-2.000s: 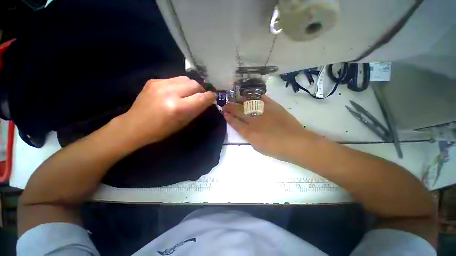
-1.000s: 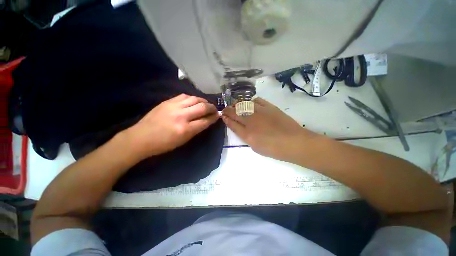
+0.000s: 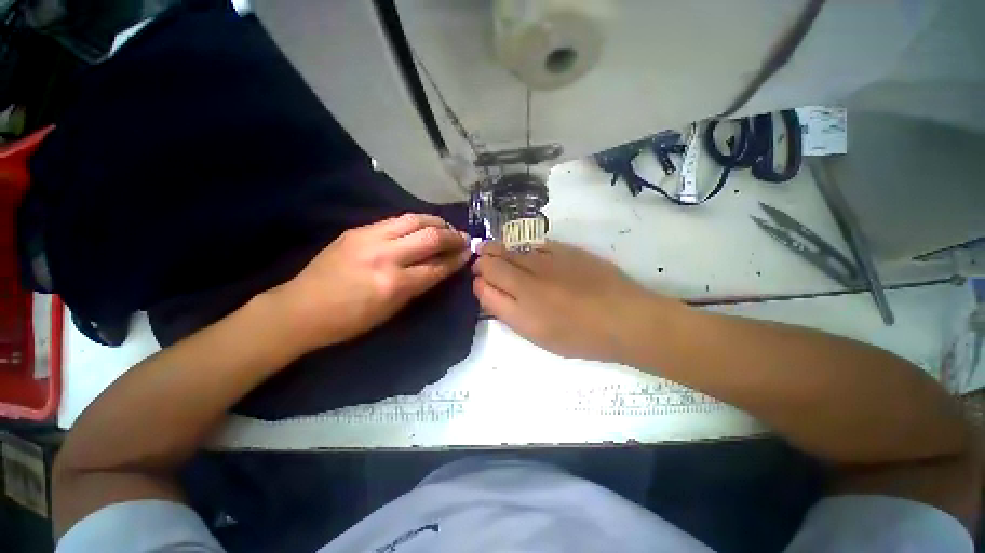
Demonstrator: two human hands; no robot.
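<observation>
The black garment [image 3: 216, 140] spreads over the left of the table, up to the needle area [image 3: 481, 205]. My left hand [image 3: 378, 270] lies on the garment, its thumb and fingertips pinching at the garment's right edge just in front of the presser foot. My right hand [image 3: 556, 292] is right beside it, fingertips at the same edge, below the cream ribbed knob [image 3: 524, 232]. A tiny white piece [image 3: 476, 245] shows between the fingertips of both hands; which hand grips it, I cannot tell.
The white machine head [image 3: 670, 65] arches over the table. Thread snips [image 3: 805, 246], a long grey bar [image 3: 853, 238], black-handled scissors [image 3: 772, 146], a white tape [image 3: 689, 162] and dark strips lie at right. A red basket [image 3: 43, 270] stands far left. A ruler scale [image 3: 421, 408] marks the front edge.
The view has shifted a little. My right hand has moved slightly down and back from the needle area. My left hand stays on the garment with its fingertips at the edge.
</observation>
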